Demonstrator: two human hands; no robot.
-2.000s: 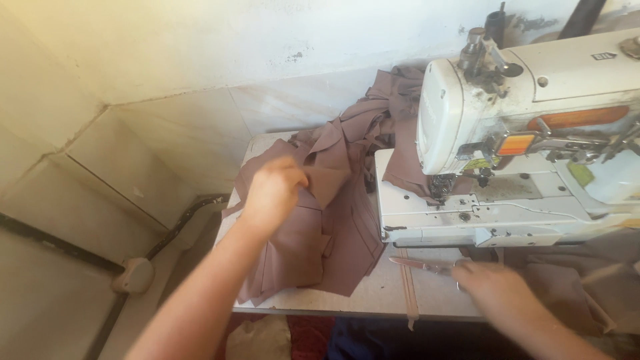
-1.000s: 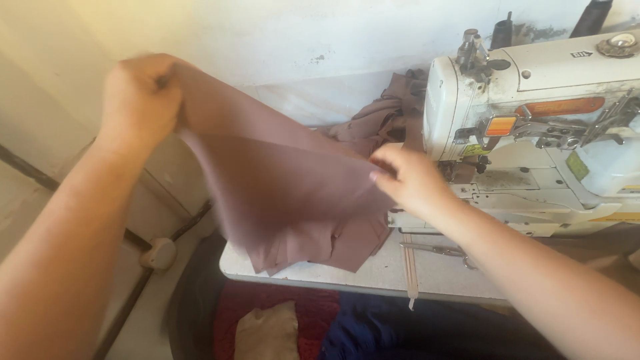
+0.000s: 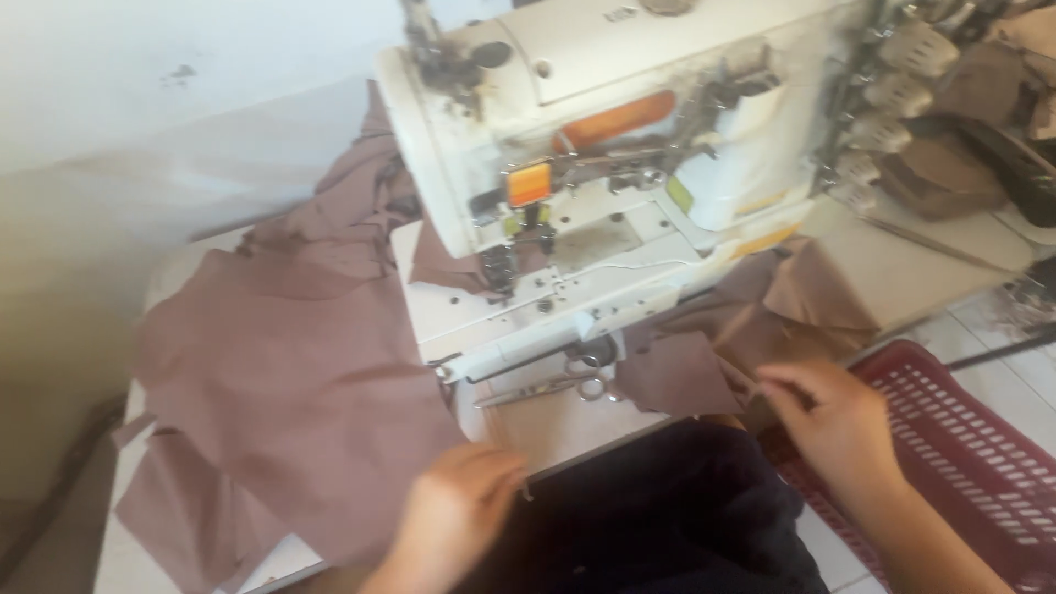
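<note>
My left hand (image 3: 462,503) is at the table's front edge, its fingertips pinched at the lower end of a narrow tan strip (image 3: 493,425); blur softens the contact. My right hand (image 3: 833,421) pinches the corner of a brown fabric piece (image 3: 681,371) right of the scissors. Metal scissors (image 3: 544,388) lie across the strip, below the bed of a white industrial sewing machine (image 3: 577,272). A large mauve-brown fabric piece (image 3: 305,379) lies spread left of the machine, and a small piece of the same cloth (image 3: 450,260) sits by the presser foot.
More brown cloth (image 3: 813,285) is heaped right of the machine bed. A maroon perforated plastic basket (image 3: 965,445) stands beside my right forearm. Thread tension discs (image 3: 895,91) and a dark strap-like object (image 3: 990,157) are at the upper right. The wall (image 3: 206,140) rises behind the table (image 3: 124,495).
The fabric raised between both hands one second ago now lies on the table at left. My left hand has moved to the strip, my right hand to the cloth at right. The view has swung right.
</note>
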